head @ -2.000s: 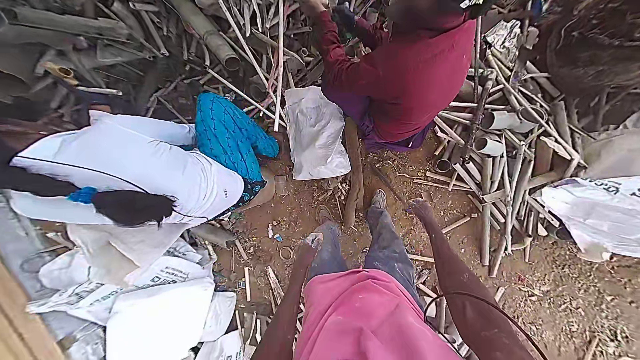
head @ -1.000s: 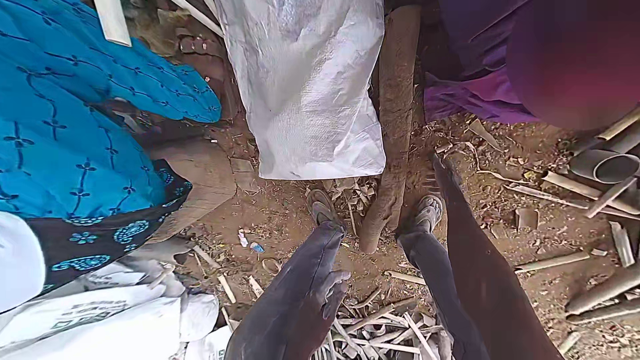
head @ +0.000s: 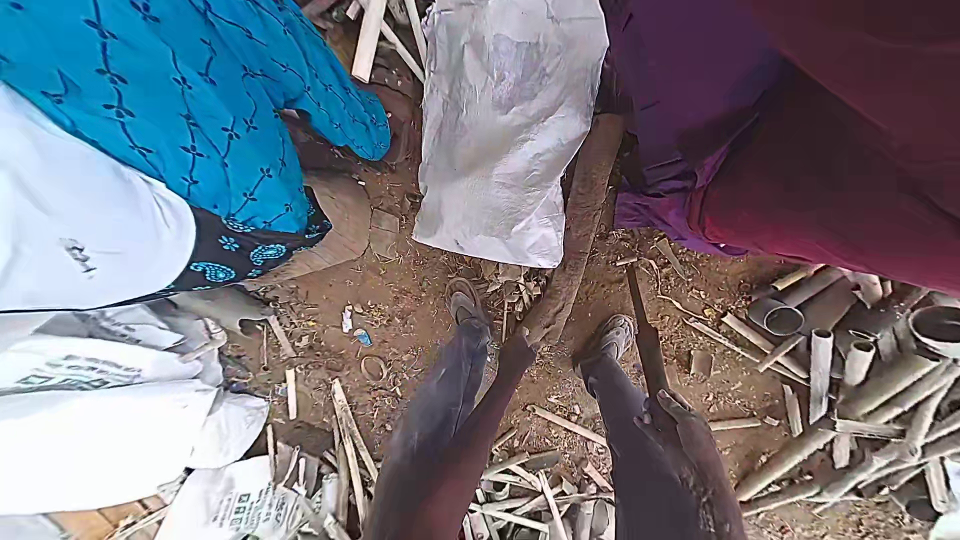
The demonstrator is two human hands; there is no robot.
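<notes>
My left hand is at the lower end of a rough wooden log on the ground; its fingers are too blurred to make out. My right hand is by my right knee, closed around the lower end of a long, narrow dark tool, perhaps a machete, that points away from me. A white woven sack lies beyond my feet, along the log's left side. Below my hands are cut bamboo pieces.
A person in a blue patterned garment and white top is close on the left, beside white printed sacks. Another person in a maroon top is close on the right. Bamboo tubes are piled at the right.
My left hand has moved forward from beside my left leg to the log's end. My right hand, stretched forward before, is drawn back to my right knee with the long tool in it.
</notes>
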